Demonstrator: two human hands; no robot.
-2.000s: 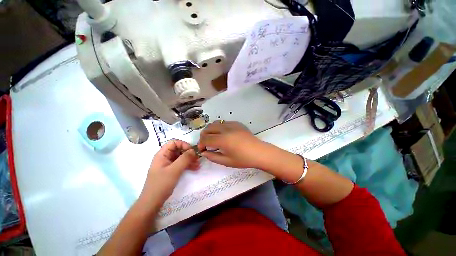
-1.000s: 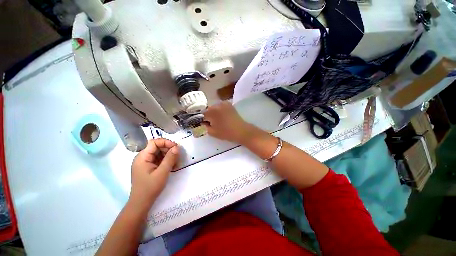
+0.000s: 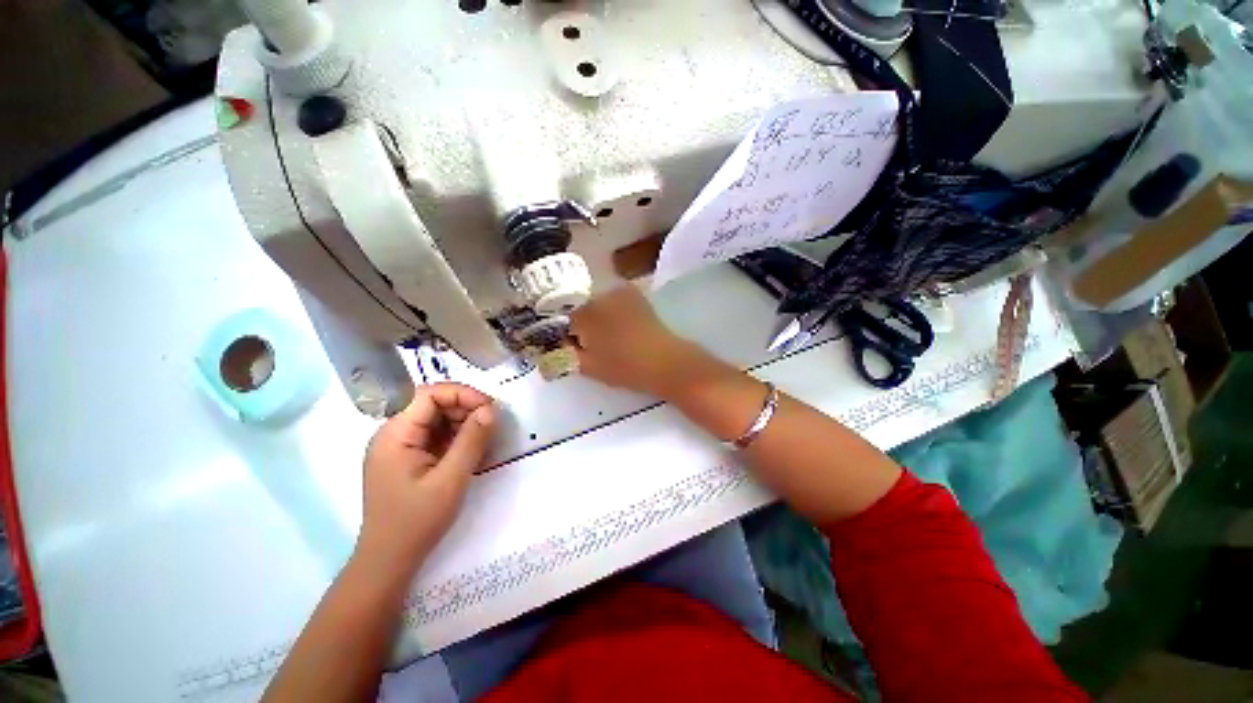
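The off-white sewing machine (image 3: pixel 454 83) stands over the white table. My left hand (image 3: pixel 429 446) is just in front of the needle area, with thumb and fingertips pinched together; whether something small is between them I cannot tell. My right hand (image 3: pixel 621 343) is at the machine head, its fingertips beside the tan block (image 3: pixel 558 363) and below the white knob (image 3: pixel 554 280). The right fingertips are partly hidden, so a held thing cannot be made out. The shiny throat plate (image 3: pixel 437 365) shows behind my left hand. A pale-blue tape roll (image 3: pixel 217 368) lies on the table to the left.
Black-handled scissors (image 3: pixel 886 338) lie on the right of the table, partly under dark plaid cloth (image 3: pixel 948 220). A handwritten note (image 3: pixel 776 179) hangs on the machine. Teal sheer fabric (image 3: pixel 1024 508) is heaped beyond the table edge. A red basket rim (image 3: pixel 17 549) shows at far left.
Since two seconds ago my hands have parted. My right hand has moved up to the machine head, and my left hand has moved slightly left. Over the last second both hands have stayed nearly still.
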